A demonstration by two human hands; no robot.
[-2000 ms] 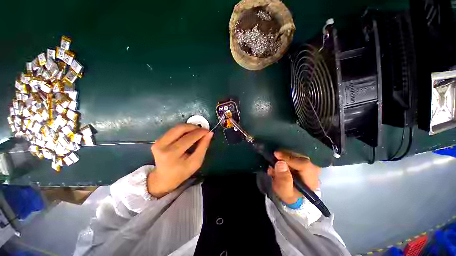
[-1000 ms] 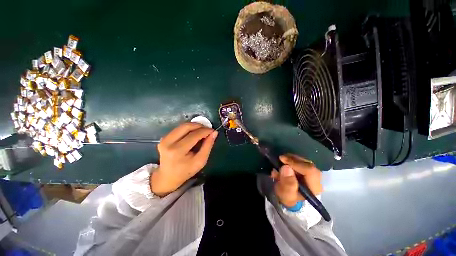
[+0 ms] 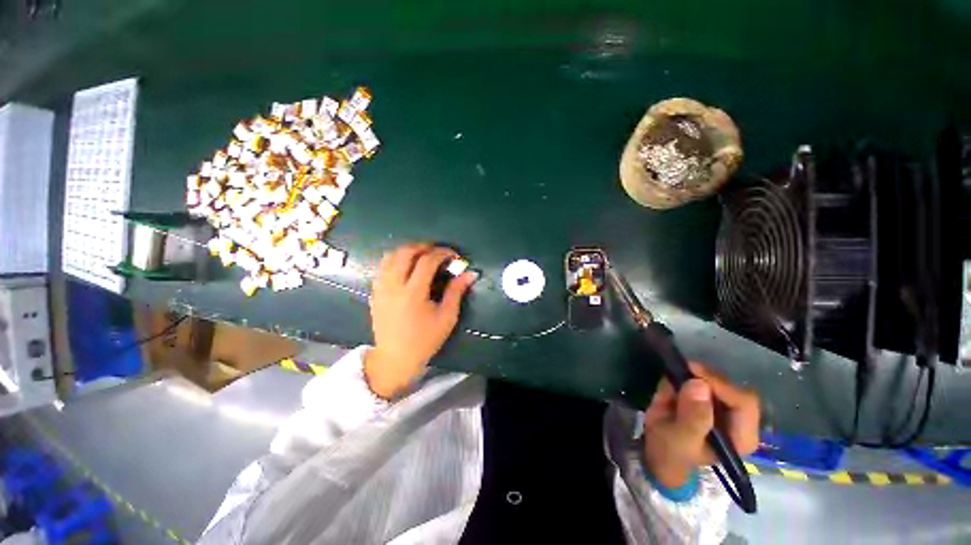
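My left hand (image 3: 413, 309) holds a small silver-white cell (image 3: 458, 266) between thumb and fingers, left of a white disc (image 3: 523, 281) with a dark centre. My right hand (image 3: 701, 422) grips the black soldering iron (image 3: 665, 354); its metal tip is just right of the circuit board (image 3: 586, 275), and I cannot tell if they touch. The board, with an orange spot, sits on a dark block (image 3: 588, 312). Solder wire (image 3: 511, 336) curves loose on the bench from my left hand towards the block. A pile of white and orange cells (image 3: 279, 192) lies at the left.
A tan pot with grey beads (image 3: 679, 154) stands behind the board to the right. A black fan with a round grille (image 3: 761, 259) is at the right, with cables below. A solder spool on a green stand (image 3: 149, 250) and a white gridded tray (image 3: 101, 181) are at the left.
The view has swung left, so bench things appear further right. My left hand has moved away from the board towards the pile and now holds a cell. The iron tip has shifted to the board's right edge.
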